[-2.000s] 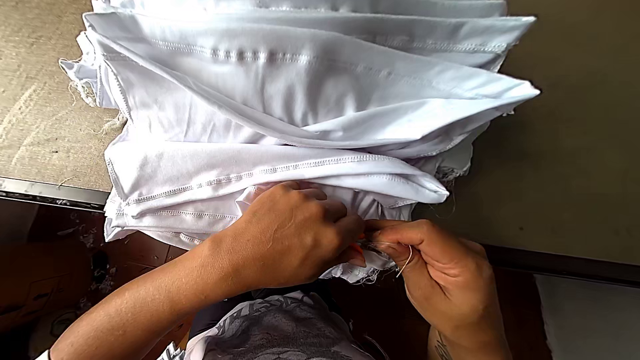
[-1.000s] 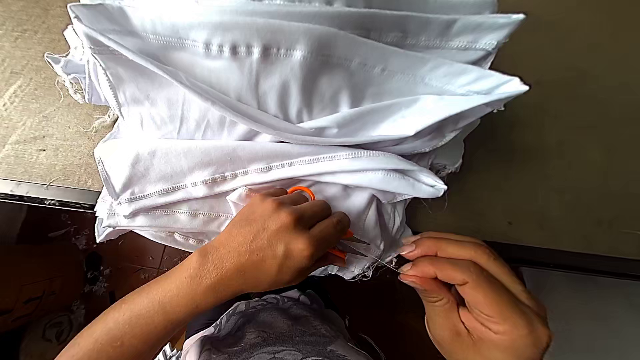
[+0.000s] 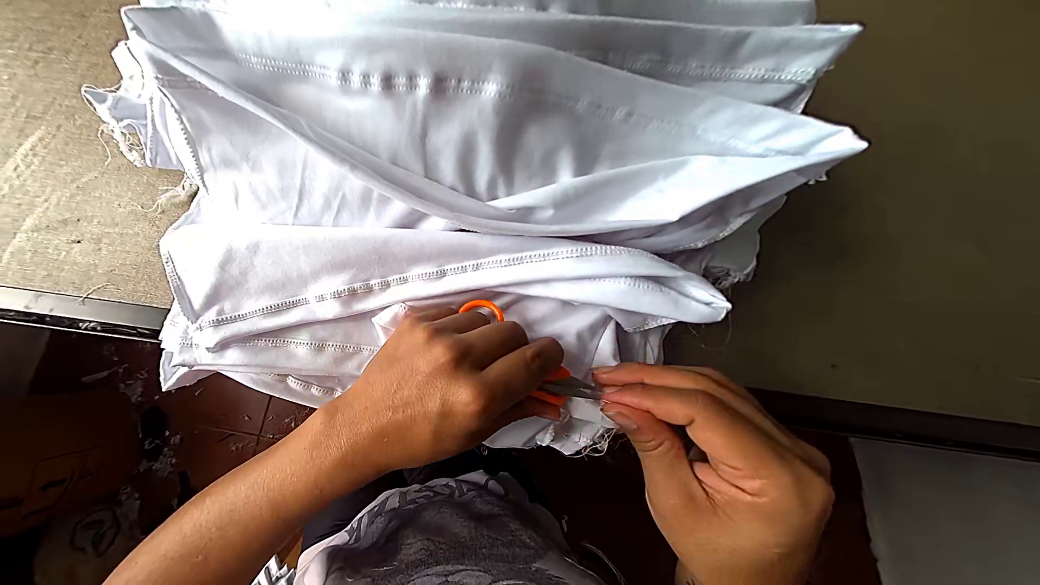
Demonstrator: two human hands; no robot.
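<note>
White stitched fabric pieces (image 3: 487, 146) lie in overlapping folds, with frayed thread ends at their edges. My left hand (image 3: 455, 382) rests over the near fold and is closed around orange-handled scissors (image 3: 481, 307); the short metal blades stick out to the right from under its fingers. At the blade tips, my right hand (image 3: 715, 447) has its thumb and fingertips pinched together. Whether a thread is between them is too fine to tell. Loose threads hang from the fabric edge just below the blades.
The fabric lies on a brown table (image 3: 910, 244) with a dark front edge (image 3: 81, 313). Below that edge is a reddish tiled floor (image 3: 284, 418) with white scraps, and a brown box (image 3: 65, 463) at the left. A pale flat surface (image 3: 951, 504) shows at the lower right.
My right hand was drawn away to the right holding a thread a second ago; now its fingertips are back at the scissor blades. My left hand stays on the near fold.
</note>
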